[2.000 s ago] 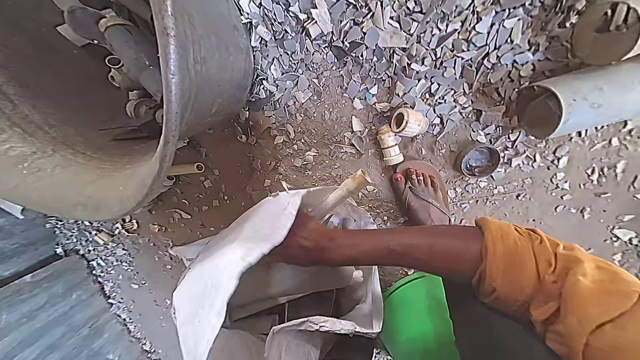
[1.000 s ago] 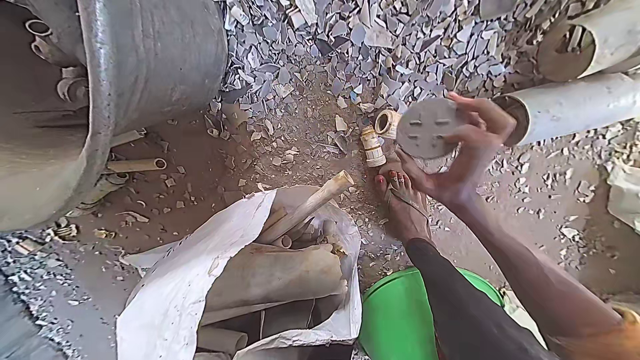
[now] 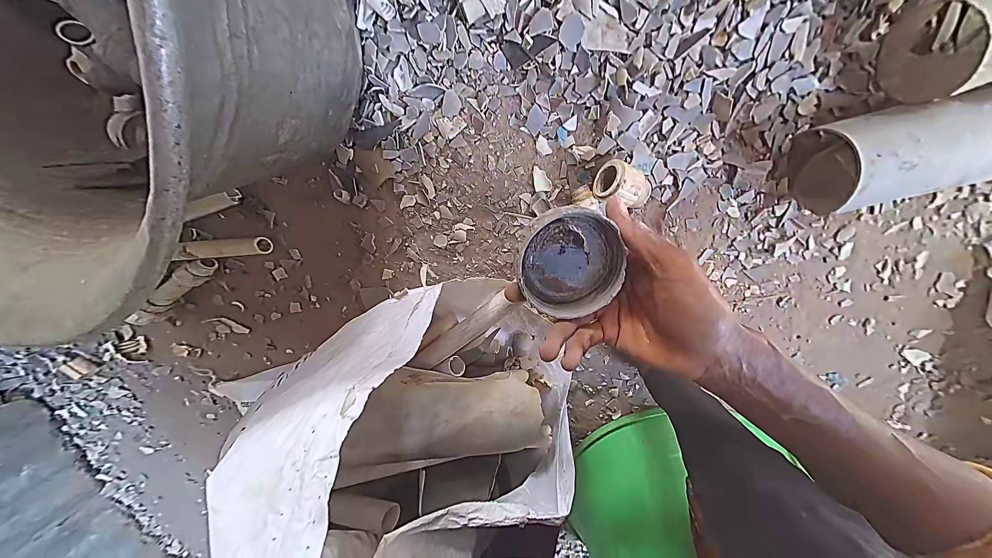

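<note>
My right hand [image 3: 659,302] reaches in from the right, thumb uppermost, and holds a round grey plastic cap or cup-like fitting [image 3: 572,263] by its side. Its open, dark inside faces the camera. Just below and left stands a white woven sack [image 3: 294,434] filled with grey pipe pieces [image 3: 457,411]; a narrow pipe [image 3: 473,322] leans at its mouth, close to the fitting. Behind my thumb a cream threaded pipe fitting [image 3: 624,184] lies on the ground, with another one mostly hidden by the held piece. My left hand is out of view.
A large grey tub [image 3: 256,85] with pipe fittings lies at the upper left, small pipes [image 3: 225,248] beside it. Plastic shards [image 3: 643,85] cover the ground at the top. Wide pipes [image 3: 922,147] lie at the right. A green plastic container [image 3: 632,480] is beside my leg.
My right hand was in the sack, then held up the grey fitting with its slotted face showing; now its hollow side shows, nearer the sack. In the oldest frame a similar round piece lay beside my foot.
</note>
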